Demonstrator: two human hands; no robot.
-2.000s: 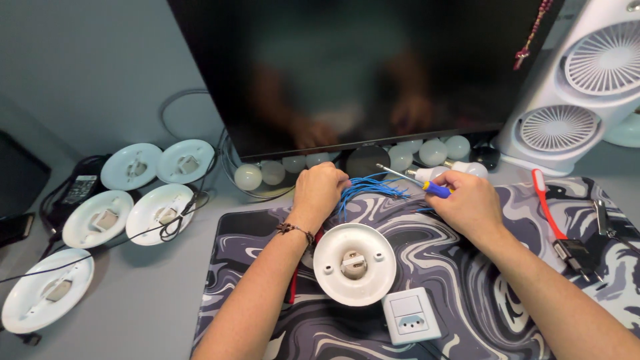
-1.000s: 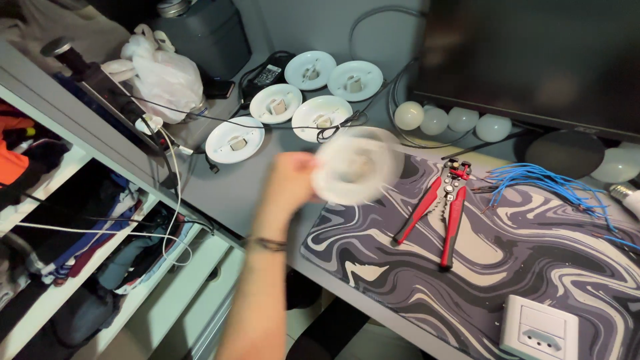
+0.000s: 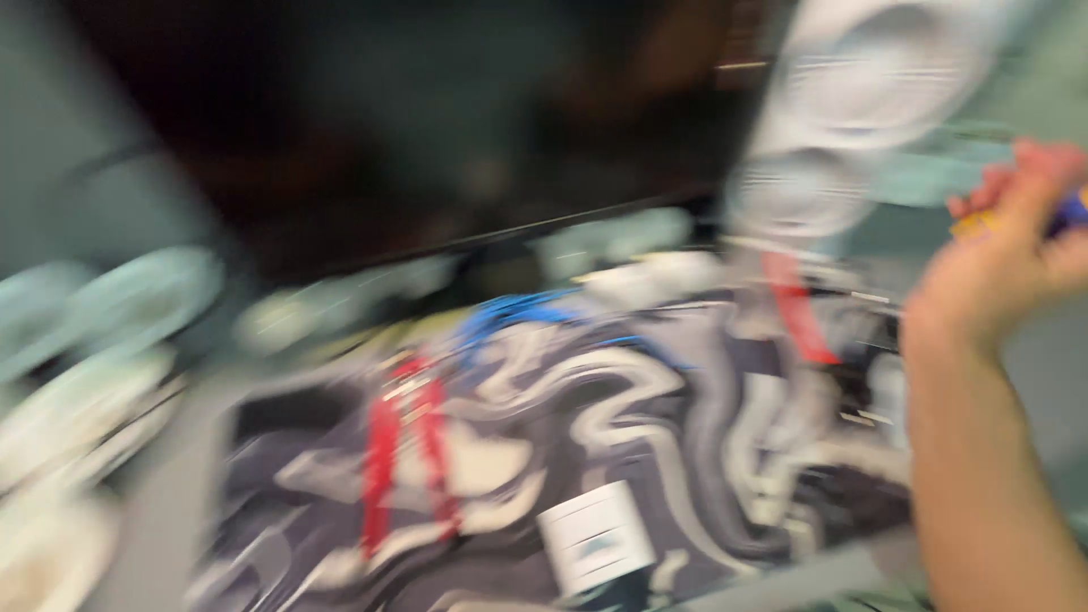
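Motion blurs the whole head view. At the right edge my right hand (image 3: 994, 246) is closed around a screwdriver (image 3: 1067, 212) with a blue and yellow handle, raised beside the white fan unit. My left hand is out of sight. On the marbled mat (image 3: 595, 425) lie red-handled wire strippers (image 3: 412, 459), blue wires (image 3: 518, 314) behind them, and a white power outlet (image 3: 595, 540) near the front. White round lamp holders (image 3: 149, 297) stand at the left, partly cut off by the frame.
A dark monitor (image 3: 450, 127) spans the back, with round bulbs (image 3: 280, 323) along its base. The white fan unit (image 3: 799, 187) stands right of it. A red-handled tool (image 3: 795, 310) lies at the mat's back right.
The view has swung back right. The lamp holder carried by my left hand a second ago is no longer over the mat, and that hand has left view. My right hand with the screwdriver is in view again.
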